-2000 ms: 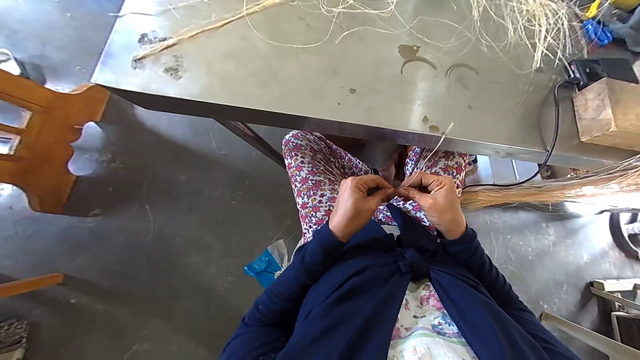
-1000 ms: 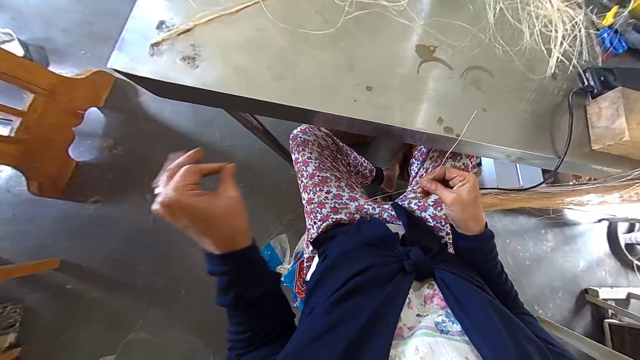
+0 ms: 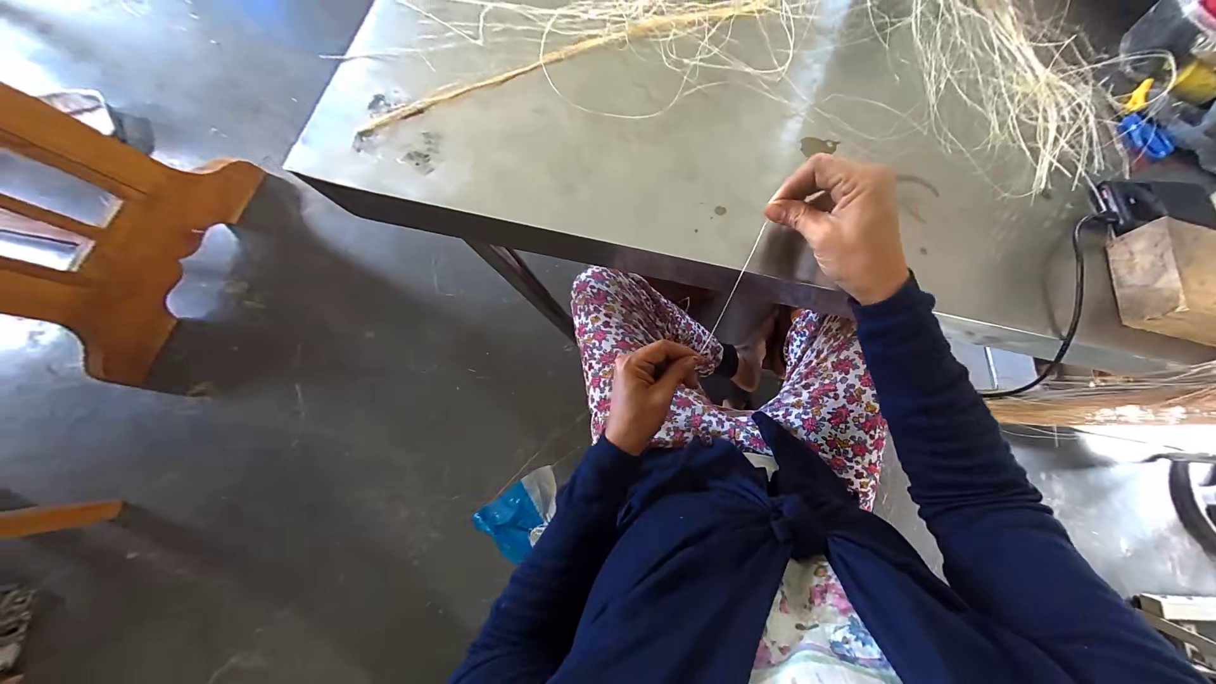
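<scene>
A thin pale fibre strand runs slantwise over the table's front edge between my two hands. My left hand pinches its lower end above my lap, by the floral trousers. Raised over the metal tabletop, my right hand pinches the upper end between thumb and fingertips. A tangled bunch of pale fibres lies on the table beyond the right hand. Farther left lies a yellowish fibre bundle with loose strands curling around it.
A wooden block and a black cable are at the right. Long fibres lie below the table's right end. A wooden chair stands on the left, and a blue plastic bag is beside my left forearm.
My left hand has come back from far out on the left to my lap. My right hand has moved up from my lap to above the table, with the strand between both hands.
</scene>
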